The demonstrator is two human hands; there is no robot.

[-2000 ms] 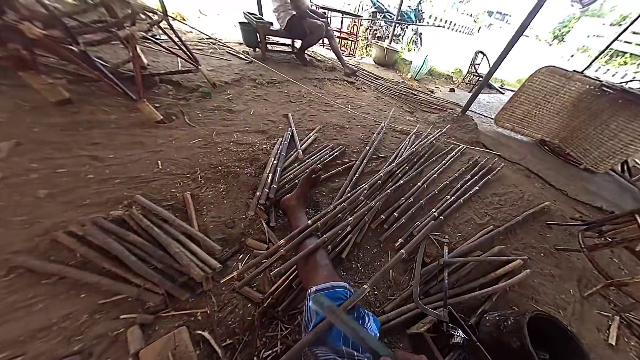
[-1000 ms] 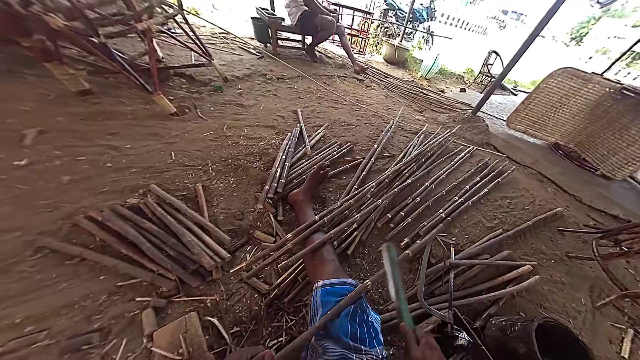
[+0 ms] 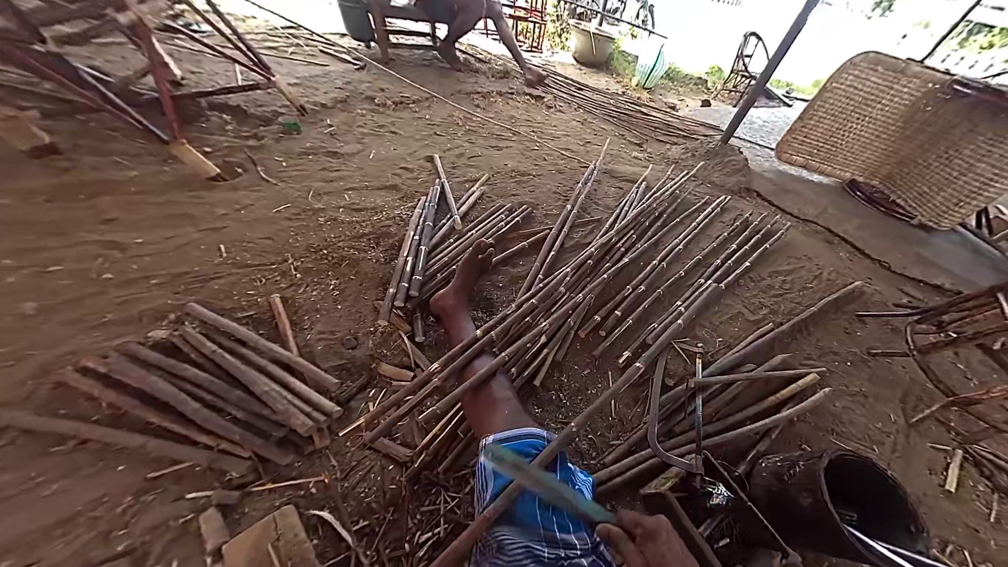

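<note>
My right hand (image 3: 650, 539), at the bottom edge, is closed on the end of a flat, blurred blade-like tool (image 3: 547, 484). The tool lies across a long cane pole (image 3: 575, 429) that slants over my lap and the blue checked cloth (image 3: 528, 504). Whether the two touch cannot be told. My left hand is out of view. Under and beyond my outstretched leg lie many thin jointed canes (image 3: 630, 268), some resting across the shin. A smaller bundle of cut canes (image 3: 421, 244) lies left of my foot.
Thick cut sticks (image 3: 228, 378) lie at left, a wooden block (image 3: 272, 543) below them. At right are a hacksaw-like frame (image 3: 657, 409), more poles (image 3: 732, 425) and a dark bucket (image 3: 839, 504). A woven panel (image 3: 898, 134) leans beyond. A person's legs (image 3: 465, 31) show by a bench.
The blade-like tool stood more upright over the pole a second ago and now slants down to the left across it. The left hand, partly visible at the bottom edge then, is out of view.
</note>
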